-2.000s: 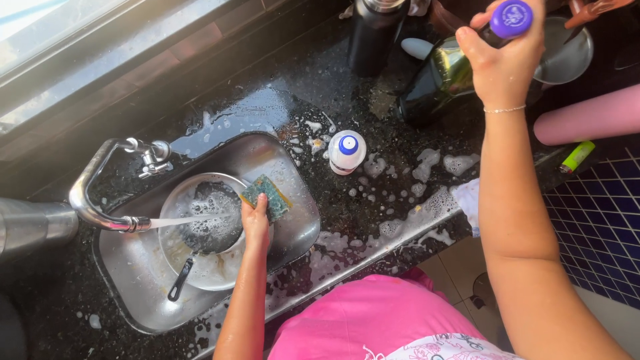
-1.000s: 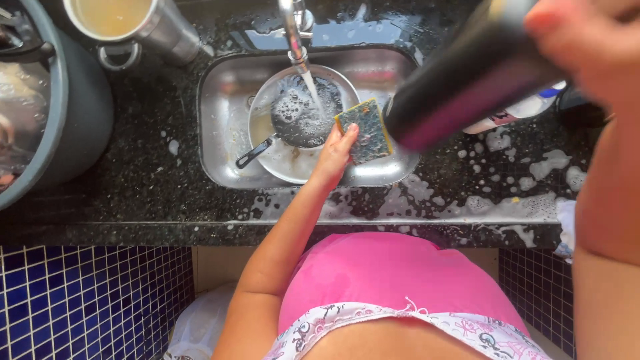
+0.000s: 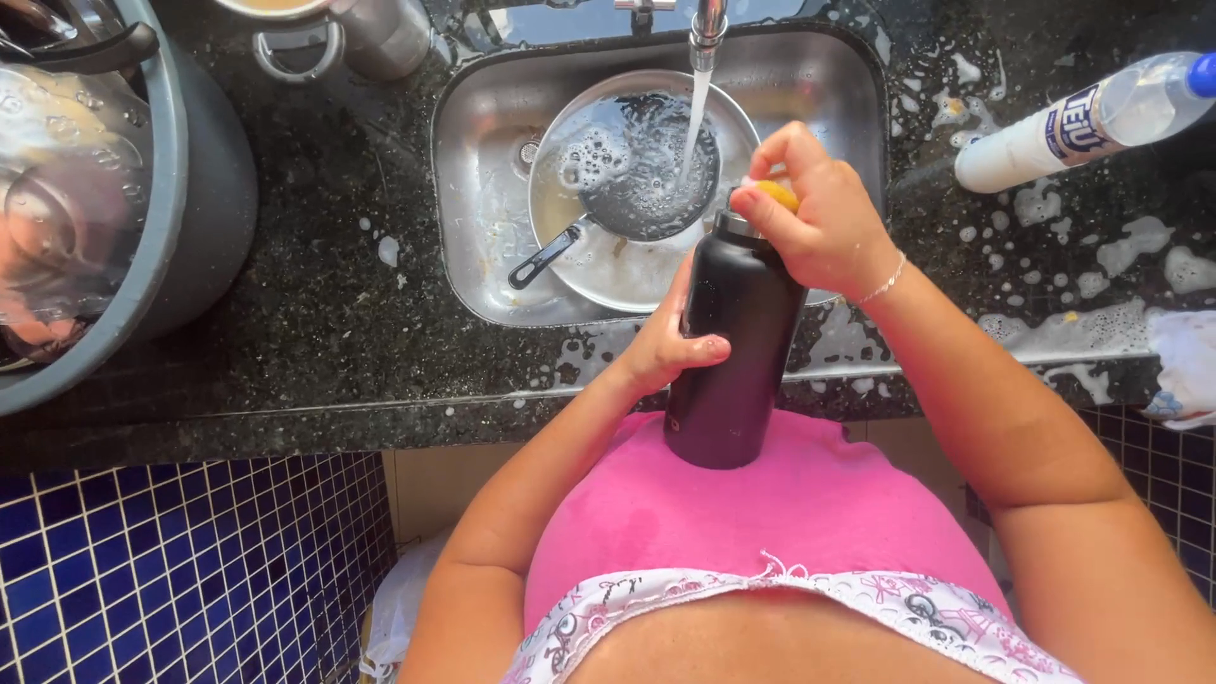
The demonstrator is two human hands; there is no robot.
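My left hand (image 3: pixel 676 337) is wrapped around the side of a black metal bottle (image 3: pixel 736 347), which stands slightly tilted against my body at the counter's edge. At the bottle's steel neck, my right hand (image 3: pixel 822 214) pinches something; the yellow part of a sponge (image 3: pixel 777 196) shows between its fingers. Whether that hand also grips the bottle's cap cannot be seen. Behind, a large metal pan (image 3: pixel 622 280) lies in the steel sink (image 3: pixel 480 228), with a smaller black-handled pan (image 3: pixel 543 257) full of soapy water inside it. Water runs from the faucet (image 3: pixel 708 38) into the smaller pan.
A detergent bottle (image 3: pixel 1031 147) with a blue cap lies toward the right on the foam-spotted granite counter (image 3: pixel 323 313). A big grey tub (image 3: pixel 204 199) holding wet dishes stands at the left, near a metal pot (image 3: pixel 304 52). A cloth (image 3: pixel 1183 366) hangs at the right edge.
The black bottle has come from the right to in front of my body, and my left hand now holds it. The sponge, in my left hand before, is now at my right fingers.
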